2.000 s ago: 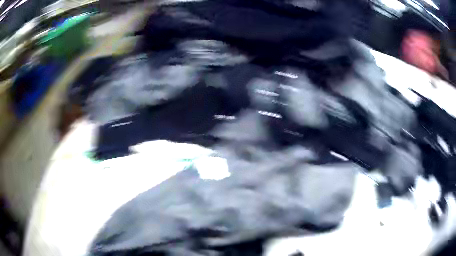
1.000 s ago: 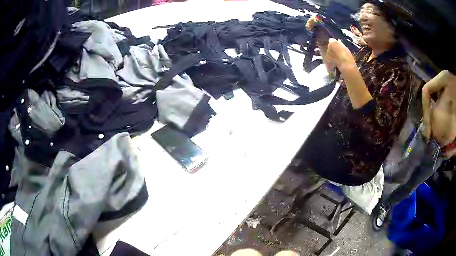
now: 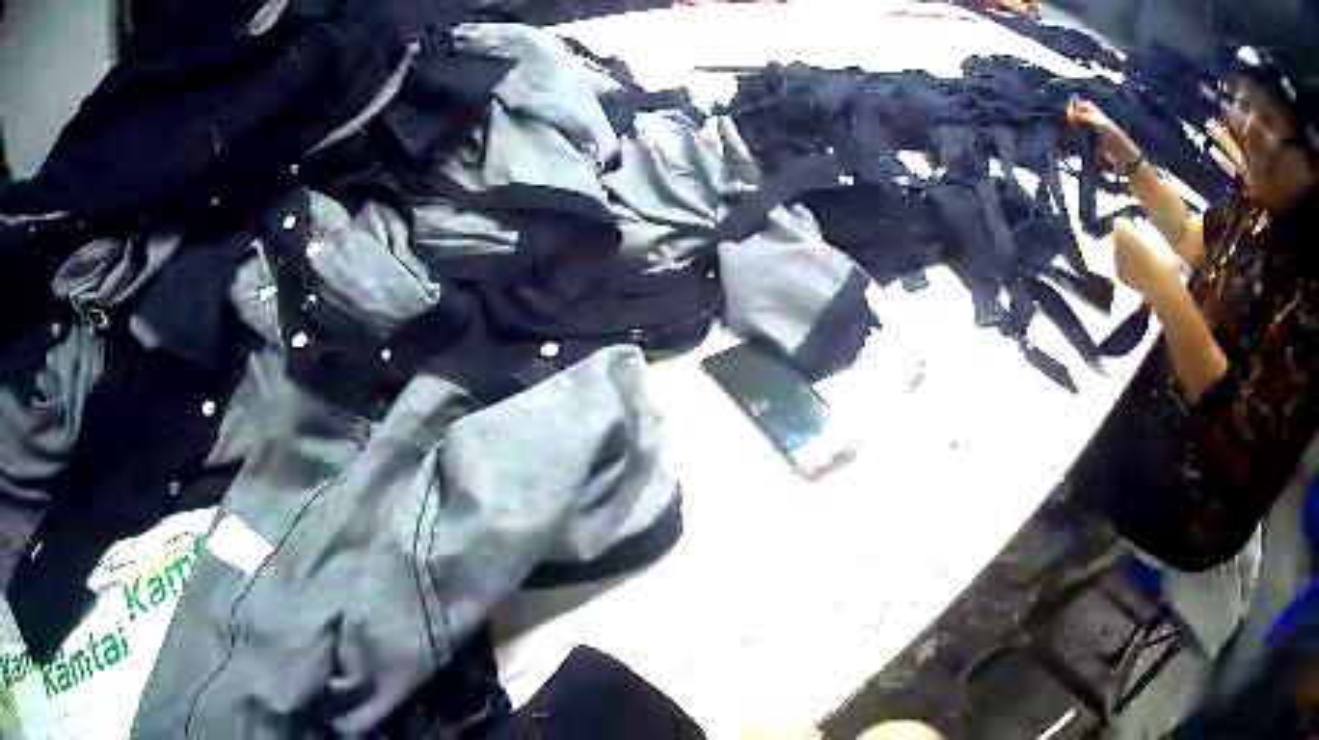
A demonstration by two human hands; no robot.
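The grey garment (image 3: 506, 463), wrong side out, lies spread at the near left of the table. It has dark stitched seams, a small white label (image 3: 239, 544), and near-black bands with shiny pale buttons (image 3: 550, 350). Its dark hem rests on the white table. A dark cloth piece (image 3: 608, 701) lies at the bottom edge. My left hand is not in view. A small pale rounded shape (image 3: 900, 730), cut off by the bottom edge, may be part of my right hand; its grip cannot be told. No hand of mine visibly touches the garment.
A mobile phone (image 3: 781, 408) lies on the white table (image 3: 810, 578) right of the garment. Tangled black strips (image 3: 955, 188) lie farther along, beside another person (image 3: 1230, 362) with raised hands. Black and grey garments (image 3: 477, 130) are heaped at far left. A stool frame (image 3: 1107, 651) stands below the table.
The view first swung from the blurred garments to the phone and the other person, then turned back somewhat left. More of the garment and the green lettering shows; the garment lies unchanged over the last second.
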